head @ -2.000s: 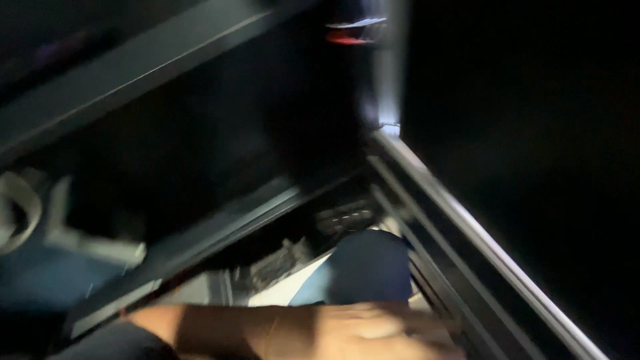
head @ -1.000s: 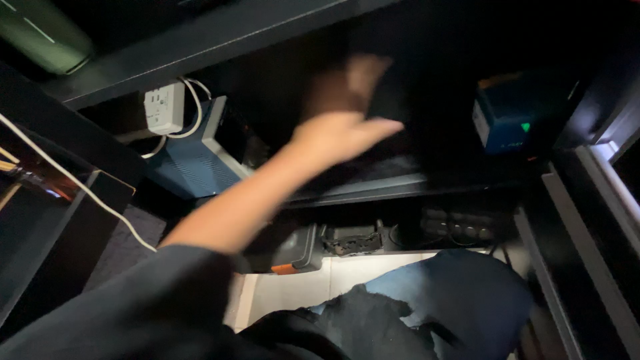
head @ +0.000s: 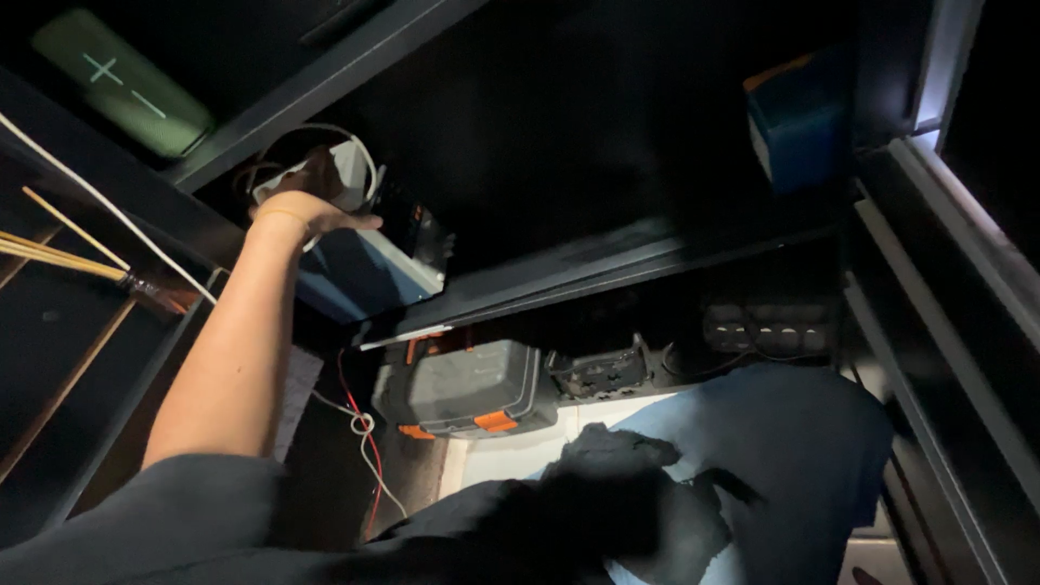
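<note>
My left hand point(head: 313, 203) reaches into a dark shelf compartment, over a white power outlet block point(head: 349, 175) with a looped white cable point(head: 374, 150). Its thumb points right; the other fingers lie in shadow, so whether they grip the block cannot be told. Directly below the hand is a blue box with a pale edge point(head: 357, 272), with small dark items point(head: 431, 240) at its right side. My right hand cannot be made out.
A green speaker point(head: 122, 85) lies upper left, a blue box point(head: 800, 122) upper right. Reed sticks point(head: 69, 252) stand at left. Below the shelf edge point(head: 552, 276) are a grey toolbox with orange latches point(head: 479, 386), a black rack point(head: 605, 370) and a power strip point(head: 764, 329). Cables hang lower left.
My left hand has moved left from the middle of the compartment to the white outlet block. The view swung strongly from the oldest frame.
</note>
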